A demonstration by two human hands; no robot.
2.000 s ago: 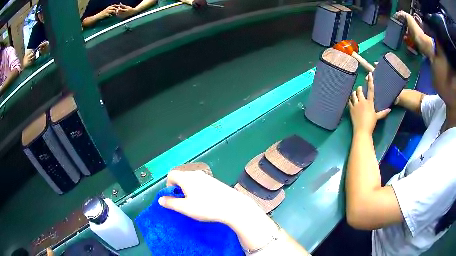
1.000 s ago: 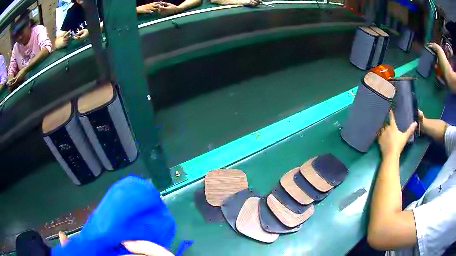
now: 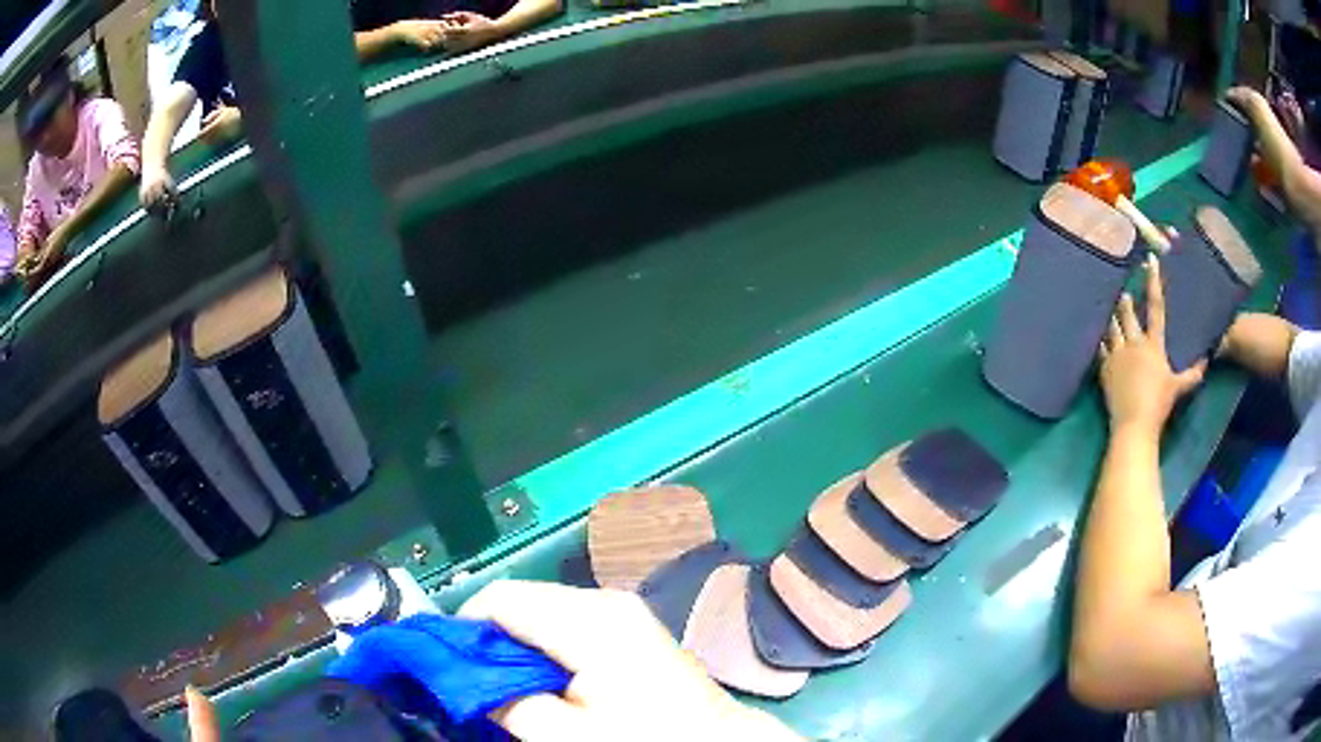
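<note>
My right hand point(image 3: 609, 652) is shut on a bunched bright blue cloth point(image 3: 442, 670) at the bottom centre. The cloth lies against a dark speaker base point(image 3: 316, 710) with round dots, cut off by the bottom edge. Of my left hand only a fingertip point(image 3: 200, 716) shows at the speaker base's left side; its grip is out of the picture. The silver-and-black cap of a bottle point(image 3: 359, 594) shows just behind the cloth, and the cloth and my hand hide most of its body.
Loose wood-grain and black end covers point(image 3: 840, 580) lie fanned on the green bench. Two speakers point(image 3: 275, 399) stand left of the green post point(image 3: 341, 261). Another speaker point(image 3: 1061, 305) stands right, where a neighbouring person's hands hold a tilted one point(image 3: 1205, 290). An orange object point(image 3: 1101, 180) is behind.
The view first swung left, then shifted slightly. The blue cloth was spread beside the bottle, then raised and blurred; now it is bunched lower at the speaker base. The neighbour's speaker changed its tilt.
</note>
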